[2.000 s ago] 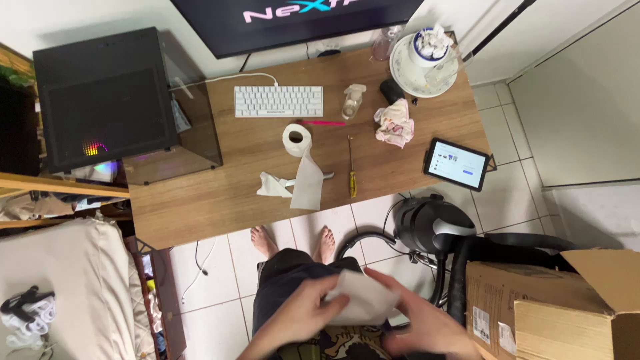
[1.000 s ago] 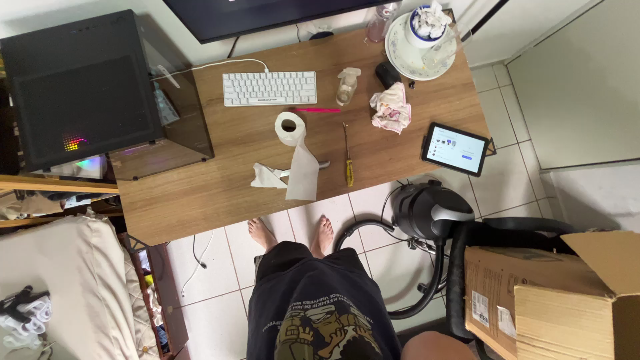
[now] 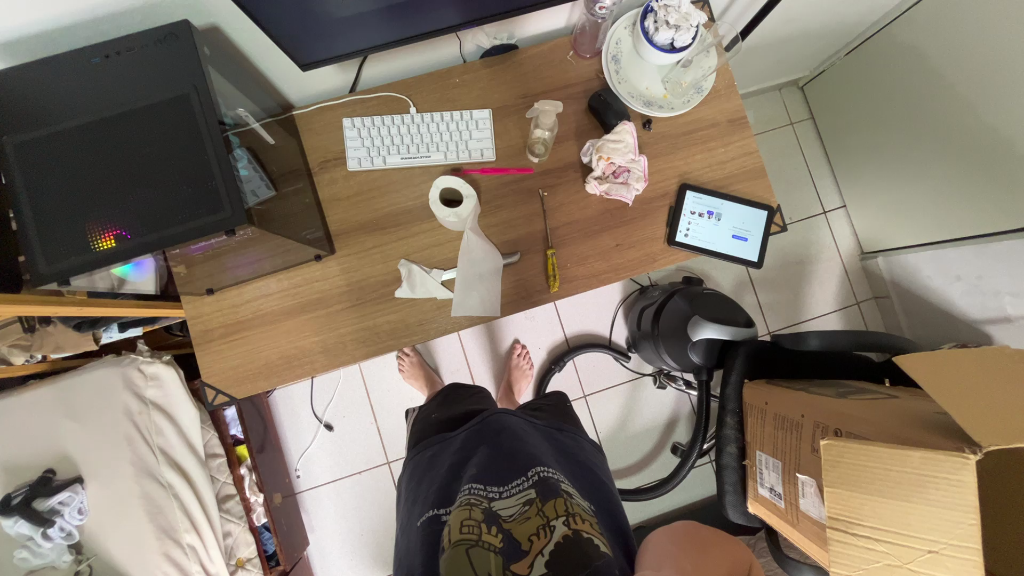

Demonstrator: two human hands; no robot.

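Observation:
Neither of my hands shows; only part of a bare limb, perhaps a forearm or elbow, is at the bottom edge. On the wooden desk (image 3: 344,320) stands a toilet paper roll (image 3: 467,210), its loose strip hanging toward the front edge over a partly hidden grey-tipped tool (image 3: 510,258). A torn piece of paper (image 3: 420,280) lies left of the strip. To the right is a yellow-handled screwdriver (image 3: 552,270). Behind are a pink stick-like item (image 3: 500,170), a clear spray bottle (image 3: 542,132), a white keyboard (image 3: 419,139) and a crumpled cloth (image 3: 616,164) beside a black mouse (image 3: 608,109).
A black computer case (image 3: 120,152) covers the desk's left end. A tablet (image 3: 720,225) lies at the front right, a plate (image 3: 624,64) with a paper-filled bowl (image 3: 668,54) at the back right. A vacuum cleaner (image 3: 680,324) and a chair bearing a cardboard box (image 3: 896,480) stand right.
Two seconds ago both hands were in front of my body with a white piece of paper; they and the paper have gone out of view. The monitor's bright lettering is gone.

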